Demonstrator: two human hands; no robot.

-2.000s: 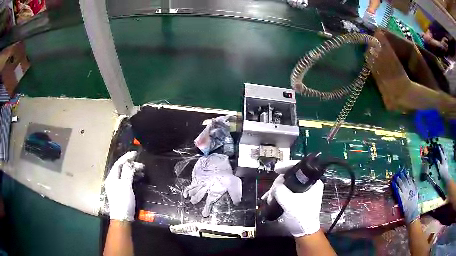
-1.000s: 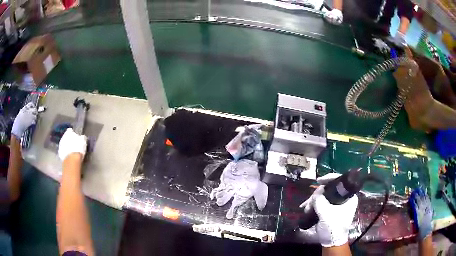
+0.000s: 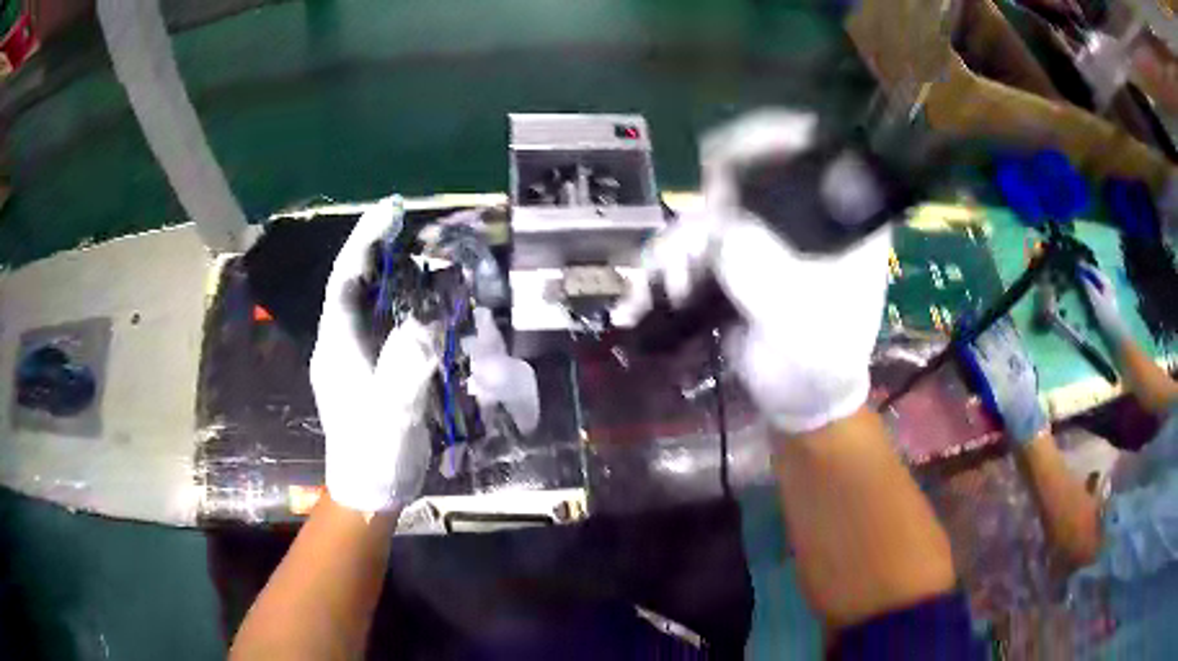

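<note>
My left hand [image 3: 368, 387], in a white glove, holds a narrow dark workpiece [image 3: 439, 342] with blue wires upright above the black mat [image 3: 278, 426]. My right hand [image 3: 801, 310], white-gloved and blurred, is raised around the thick black electric screwdriver [image 3: 814, 200]. The driver's tip is too blurred to place. The light grey screw feeder [image 3: 581, 239] stands between my hands, towards the back, with my right fingers near its front block. The spare gloves [image 3: 501, 375] lie on the mat, partly hidden behind the workpiece.
A pale strip tool [image 3: 497, 513] lies at the mat's front edge. A cream surface [image 3: 142, 439] with a dark patch is at left. A grey post [image 3: 175, 129] rises at the back left. At right are a co-worker's gloved hands [image 3: 1008, 381], blue items [image 3: 1040, 187] and a cardboard box [image 3: 904, 58].
My left hand has come back from the cream surface at left, now with the wired workpiece. My right hand and the driver are raised higher. The view has shifted to the right.
</note>
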